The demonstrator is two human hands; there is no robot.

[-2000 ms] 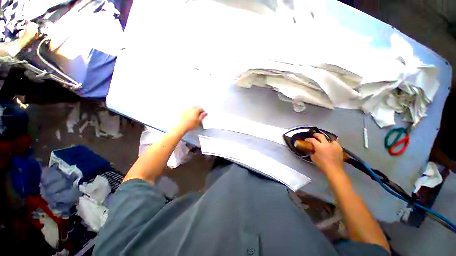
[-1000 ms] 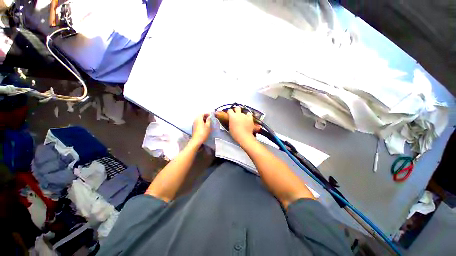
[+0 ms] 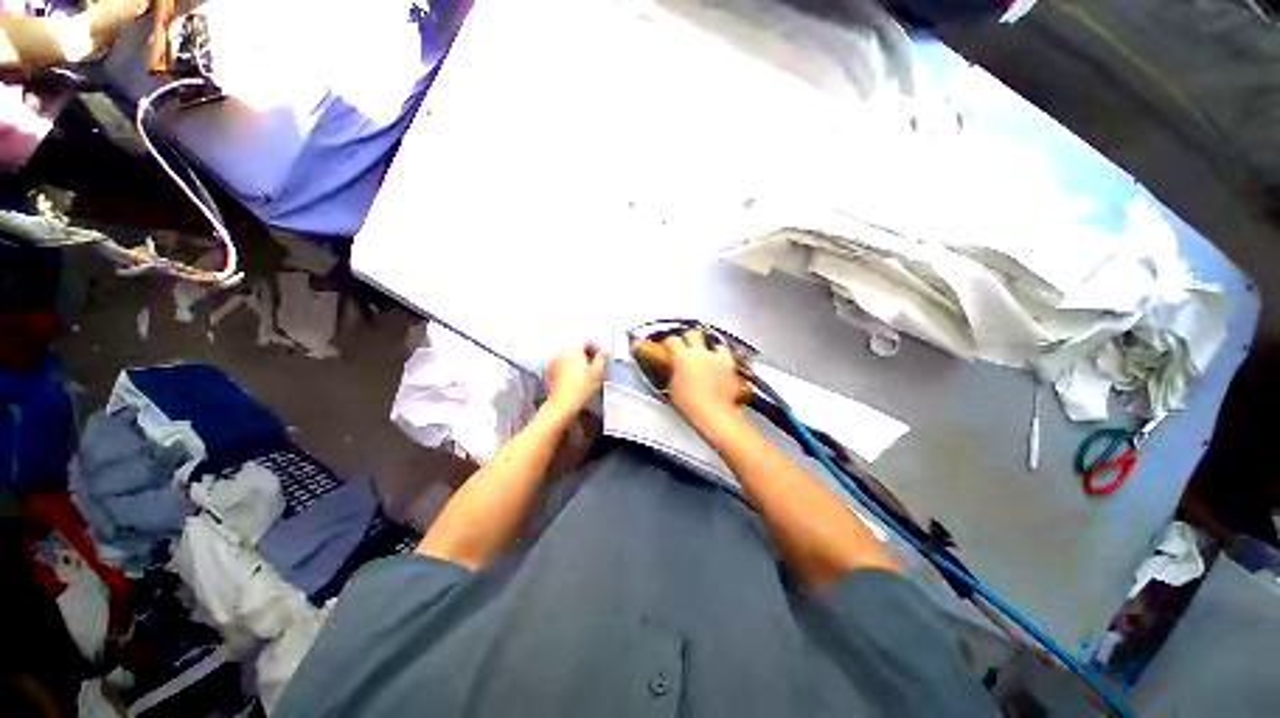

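A long white collar piece (image 3: 859, 425) lies slantwise on the table (image 3: 983, 421); its right end shows beyond the iron. My right hand (image 3: 709, 379) is closed on the handle of the steam iron (image 3: 650, 358), which rests on the strip's left part and hides it. My left hand (image 3: 577, 377) is just left of the iron, its fingertips pinched at the strip's left end, where glare blurs the cloth edge. The finished stack of white strips (image 3: 649, 425) lies at the near table edge against my body, partly under my right forearm.
The blue and black hose (image 3: 898, 519) runs from the iron to the lower right. A pile of white cut pieces (image 3: 955, 302) lies across the far side. Scissors (image 3: 1108, 464) and a white marking pen (image 3: 1036, 427) lie at right. Clothes (image 3: 127, 477) are heaped lower left.
The iron in my right hand has travelled left along the strip to near my left hand, then slightly back right. More of the strip's right end is uncovered. The head view has also shifted.
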